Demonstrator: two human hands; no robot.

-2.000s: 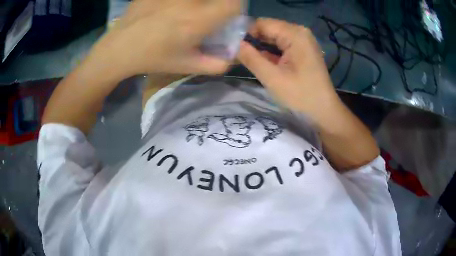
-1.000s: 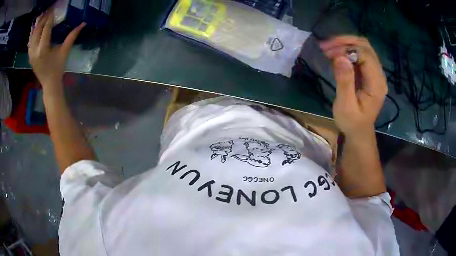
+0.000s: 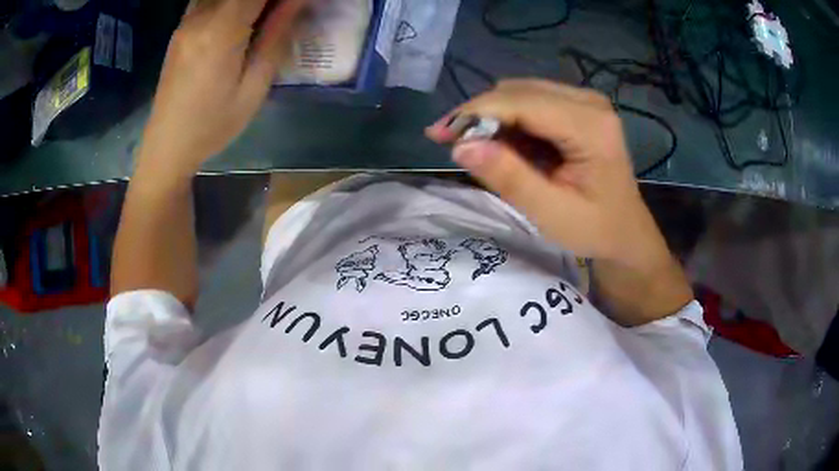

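My right hand is at centre right, over the bench edge, with a small silver and black cable connector between thumb and fingers. My left hand is at the upper left, blurred and partly cut off by the top edge. Its fingers are at the left side of a blue box with a pale printed inside; whether they grip it cannot be told. A translucent phone sleeve with a small printed mark lies at the box's right side, its upper part cut off by the frame.
Loose black cables lie on the dark green bench to the right, with a white power strip at the upper right. Dark blue boxes with labels stand at the upper left. A red and blue crate is below the bench.
My left hand has moved right from the stacked boxes, and a blue box is now in front of me. My right hand has moved left with the connector. The sleeve shows farther left and higher.
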